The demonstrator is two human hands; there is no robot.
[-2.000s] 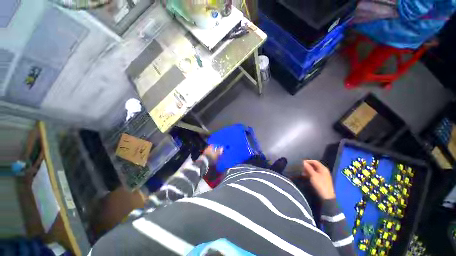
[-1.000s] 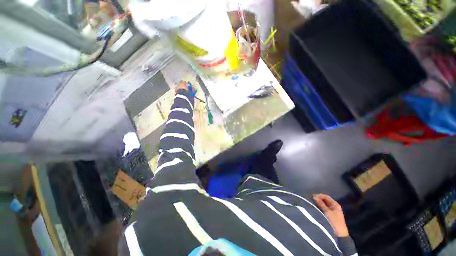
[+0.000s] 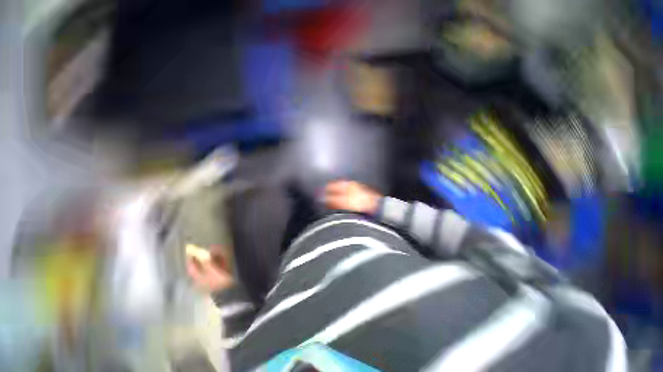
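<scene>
The view is strongly blurred. My left hand is at the lower left, beside my body; the blur hides whether it holds anything. My right hand is in front of my chest, near the middle, with the striped sleeve behind it; its fingers are blurred and I cannot tell whether they hold anything. To the right, a tray with a blue liner holds boards with yellow blocks, smeared into streaks. Neither hand touches these boards.
Large black trays stand at the upper left, with blue beside them. A red blurred shape, perhaps the stool, is at the top. A brown cardboard piece lies in a dark tray. Grey floor shows between. The bench is smeared at left.
The view has swung to the right, so the bench is now at the left edge. My left hand has come back from the bench top towards my body. The board tray is in view again.
</scene>
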